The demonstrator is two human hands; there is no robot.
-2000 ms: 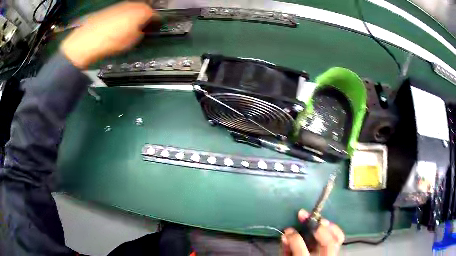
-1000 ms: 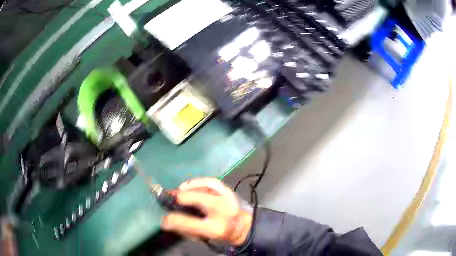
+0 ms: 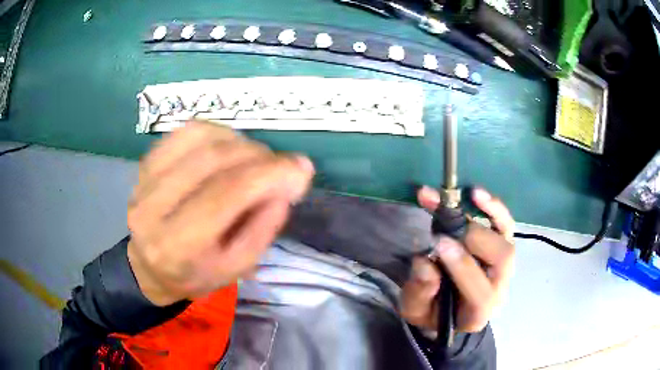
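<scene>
A pale light strip [image 3: 282, 108] lies flat on the green mat, with a row of round silvery spots. Just behind it lies a dark curved strip [image 3: 304, 45] with a row of white discs. My right hand [image 3: 467, 267] holds the soldering iron [image 3: 450, 155] by its black handle, its tip pointing away from me, just right of the pale strip's end. My left hand [image 3: 210, 209] is raised over the bench's front edge, in front of the pale strip, blurred, with fingers curled together. Whether it pinches solder wire cannot be seen.
The tip-cleaning sponge [image 3: 581, 119] sits in its pale tray at the right. Part of the green holder [image 3: 573, 32] and dark pen-like tools [image 3: 434, 25] are at the top right. A black cable [image 3: 572, 249] loops off the bench near a blue holder [image 3: 635, 271].
The view has swung back left and down from the station. The pale strip now lies in front of the dark strip. My left hand has come in close; my right hand still holds the iron.
</scene>
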